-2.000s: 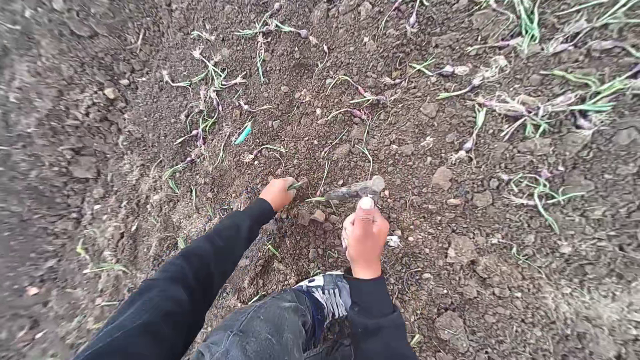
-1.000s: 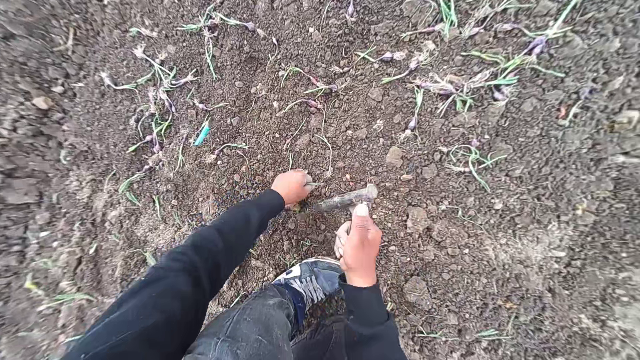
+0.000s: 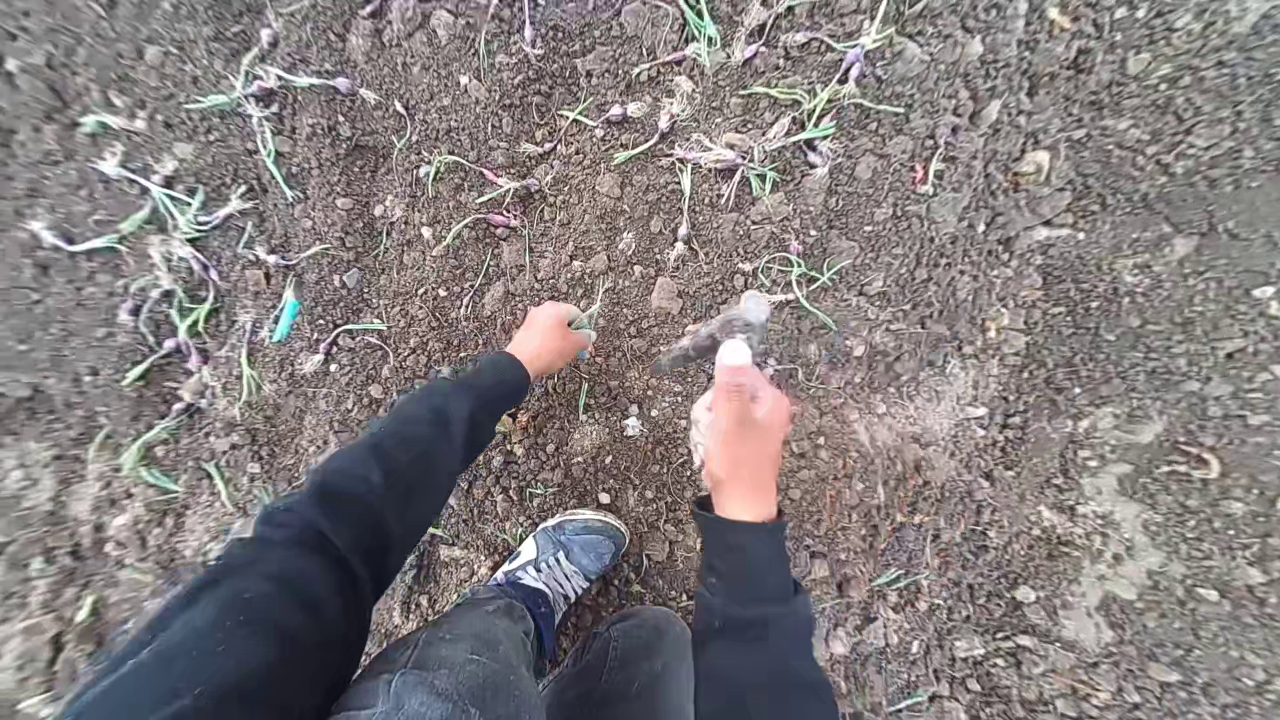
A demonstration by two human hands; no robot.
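Note:
My left hand [image 3: 549, 340] is low over the soil, its fingers closed on a green-leaved onion seedling [image 3: 588, 318], of which only the leaves show clearly. To its right, my right hand [image 3: 742, 425] grips a hand tool [image 3: 718, 334], thumb on top. The tool is dark, soil-coated and blurred, with a paler rounded end; its exact kind cannot be told. Its narrower end points left, toward my left hand, and stands apart from it. Loose onion seedlings with purple bulbs lie beyond my hands, such as one just above my left hand [image 3: 497, 219].
Heaps of onion seedlings [image 3: 178, 345] lie at the left, more [image 3: 735, 158] at the upper right. A turquoise object [image 3: 286, 318] lies among the left ones. My shoe [image 3: 562, 562] rests on the cloddy soil below my hands. A stone [image 3: 665, 295] sits between hands and seedlings.
My right hand and the tool have moved right, away from my left hand; a second ago the tool's narrow end was close beside it. The view has shifted somewhat to the right.

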